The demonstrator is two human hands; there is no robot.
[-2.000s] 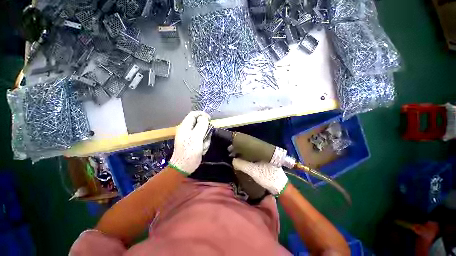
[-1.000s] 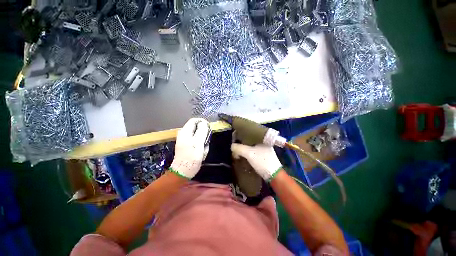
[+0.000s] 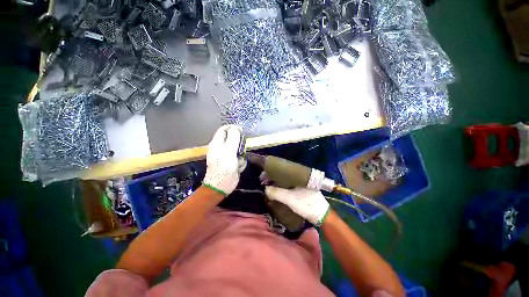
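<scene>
My left hand (image 3: 224,159), in a white knitted glove with a green cuff, holds a small dark metal part (image 3: 241,146), mostly hidden by the fingers, just in front of the table edge. My right hand (image 3: 299,202), gloved the same way, grips the handle of the olive-green rivet gun (image 3: 287,171). The gun's dark nose points left and meets the part at my left fingers; the exact contact is hidden. A tan air hose (image 3: 371,201) runs from the gun's rear to the right. Silver rivets (image 3: 255,75) lie in a heap and open bag at the table's centre.
Dark metal brackets (image 3: 139,69) are heaped at back left, more brackets (image 3: 330,35) at back right. Rivet bags lie on the left (image 3: 62,139) and right (image 3: 415,75) table ends. Blue bins stand below the wooden edge (image 3: 174,156), left (image 3: 141,203) and right (image 3: 419,184). A red stool (image 3: 482,145) stands right.
One second ago the gun's nose was higher, at the table edge and apart from my left hand. It has come down and left to the part. My left hand has risen slightly.
</scene>
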